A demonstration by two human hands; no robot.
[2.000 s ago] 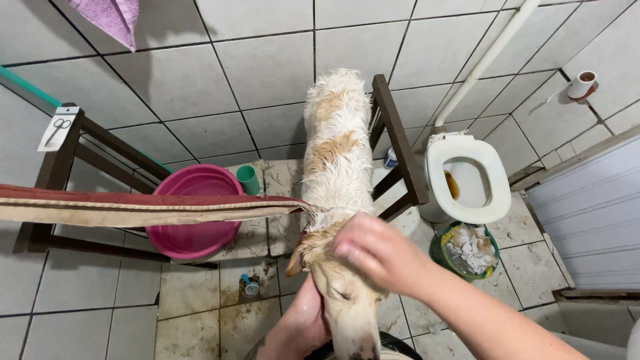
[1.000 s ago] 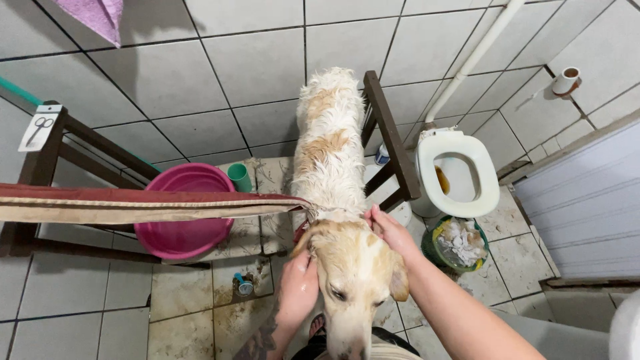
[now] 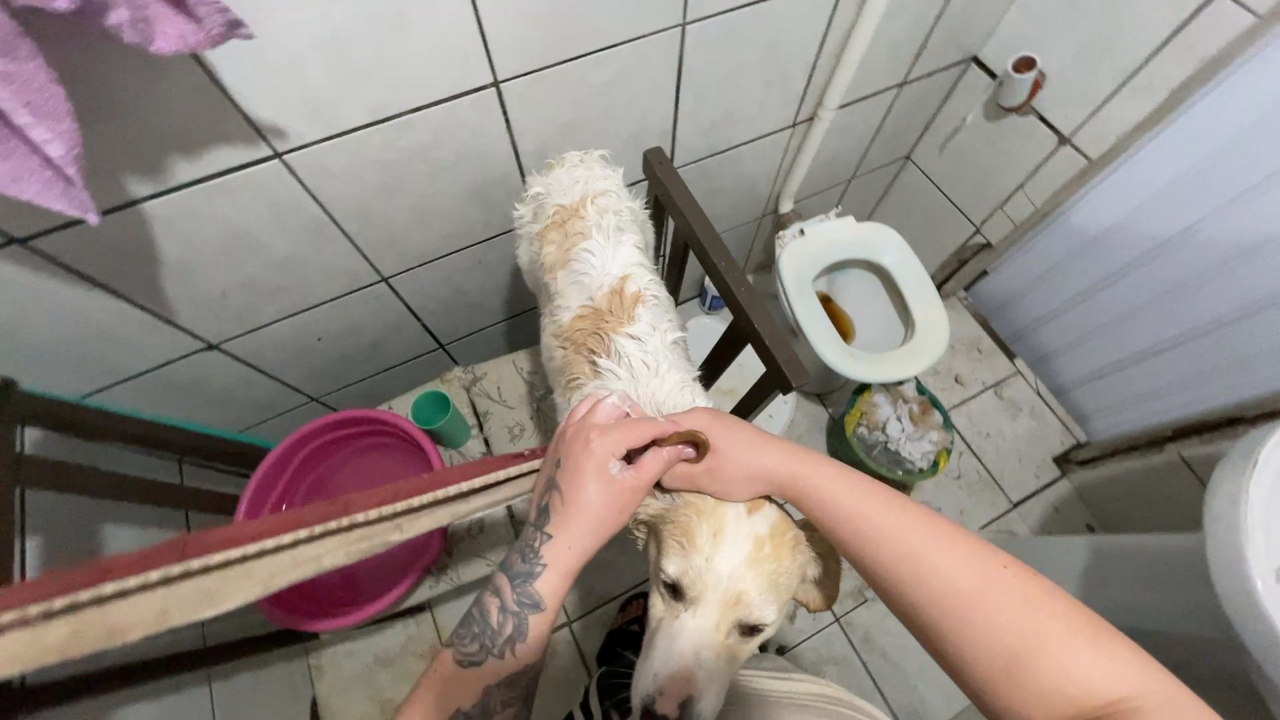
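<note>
A wet white and tan dog [image 3: 610, 320] stands with its head towards me, looking down. My left hand [image 3: 610, 465] is at the back of its neck, fingers and thumb closed on the end of a red and beige fabric strap [image 3: 300, 535]. Against it, my right hand [image 3: 725, 455] rests over the dog's neck, by a curled brown end of the strap [image 3: 685, 442]; its fingertips are partly hidden. The strap stretches from the neck to the left edge of the view.
At left are a magenta basin [image 3: 425, 450], a green cup [image 3: 440, 418] and a dark wooden frame [image 3: 130, 415]. Right of the dog stand another wooden frame [image 3: 725, 270], a toilet [image 3: 930, 320], and a bin of crumpled paper [image 3: 900, 425]. A purple towel [image 3: 45, 130] hangs upper left.
Both hands have moved from the sides of the dog's head to the back of its neck, where they have come together. The left hand has taken hold of the strap's end.
</note>
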